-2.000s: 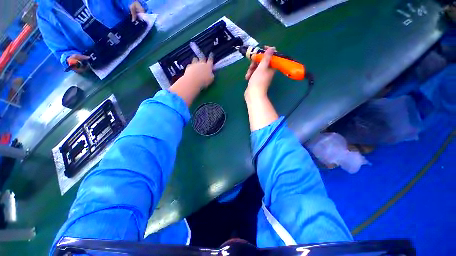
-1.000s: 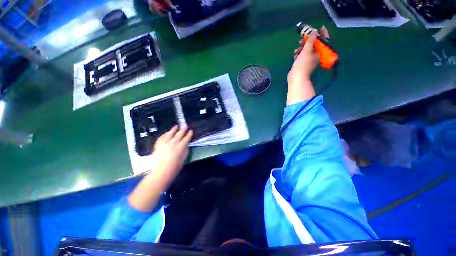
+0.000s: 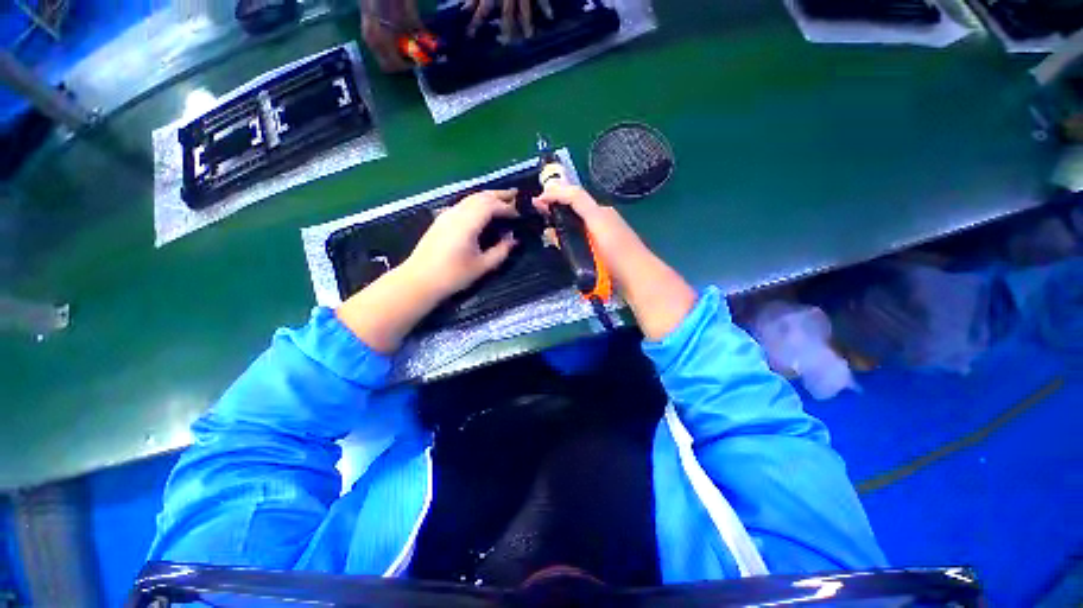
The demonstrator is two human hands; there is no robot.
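A black housing (image 3: 392,244) lies on a silvery-white foam sheet (image 3: 323,271) at the near edge of the green worktop. My left hand (image 3: 466,246) is over the middle of the housing, fingers bent, thumb and fingertips apart; whether it pinches something small cannot be told. My right hand (image 3: 603,238) holds the orange-and-black electric screwdriver (image 3: 578,252) over the housing's right part. The driver's metal tip points away from me, past the housing's far edge. The round dark screw dish (image 3: 631,160) lies just beyond and right of the foam sheet. My hands hide much of the housing.
Another housing (image 3: 276,125) on foam lies at the far left of the green worktop (image 3: 760,154). Another person's hands (image 3: 505,14) are on a housing at the top. More housings show at the top right. A second round dish (image 3: 267,12) is at the top left. Clear plastic bags (image 3: 808,347) are below the table.
My right hand has brought the screwdriver leftwards and down from the far right to the housing. My left hand has moved from the housing's near edge over its middle.
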